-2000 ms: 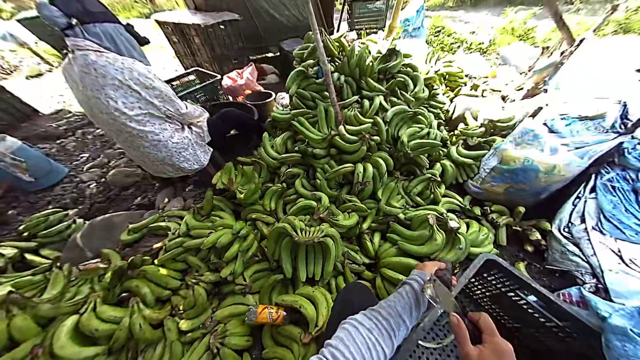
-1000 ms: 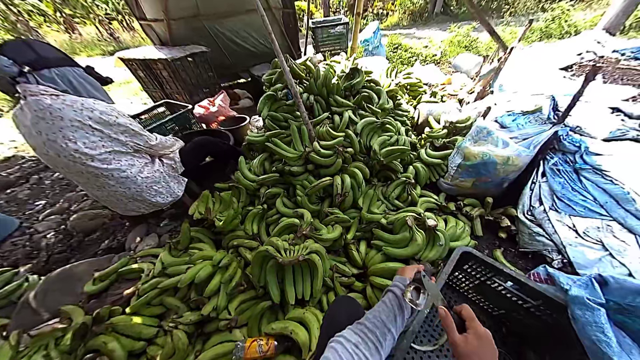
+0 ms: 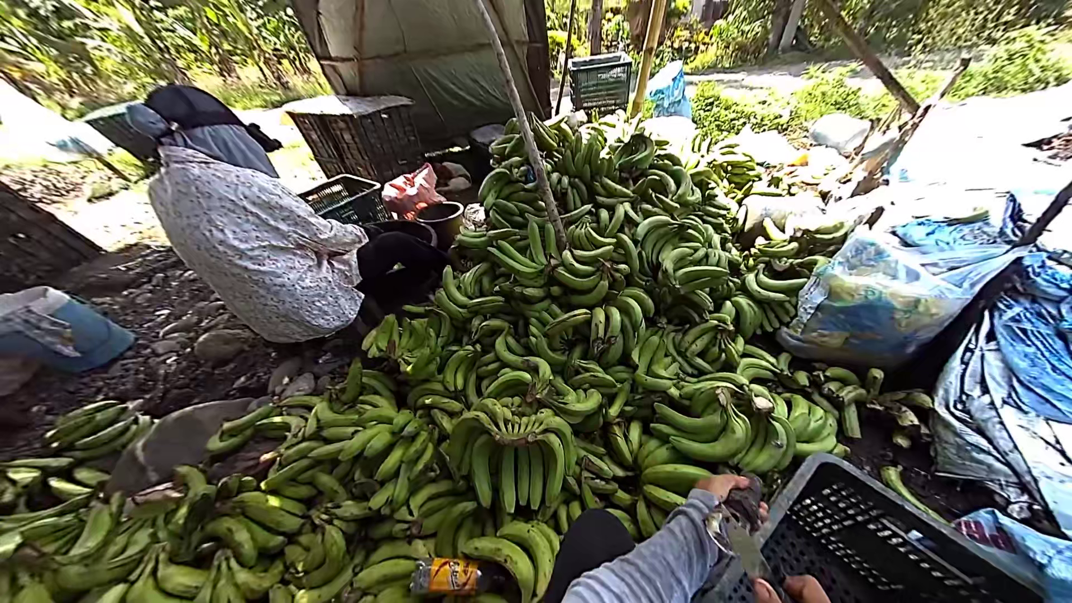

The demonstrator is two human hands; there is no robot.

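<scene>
My left hand (image 3: 727,486), in a grey sleeve, is closed around a dark, stone-like lump (image 3: 744,501) at the lower right. My right hand (image 3: 791,589), partly cut off by the bottom edge, holds a flat metal blade (image 3: 745,548) whose tip end lies by the lump. Just right of both hands is a black plastic crate (image 3: 879,536). A large heap of green bananas (image 3: 586,293) fills the middle and lower left. One upright hand of bananas (image 3: 512,456) stands near my knee, and a bottle with an orange label (image 3: 448,576) lies among the fruit.
A person in a speckled top (image 3: 251,243) sits left of the heap. Behind are a crate (image 3: 339,199), a bucket (image 3: 440,219) and a wooden pole (image 3: 528,126) standing in the heap. A blue bucket (image 3: 67,331) is far left; a plastic bag (image 3: 888,293) and tarps (image 3: 1005,377) are right.
My right hand sits lower in the view, more cut off by the bottom edge. The view has tilted up somewhat. The seated person has stayed in place.
</scene>
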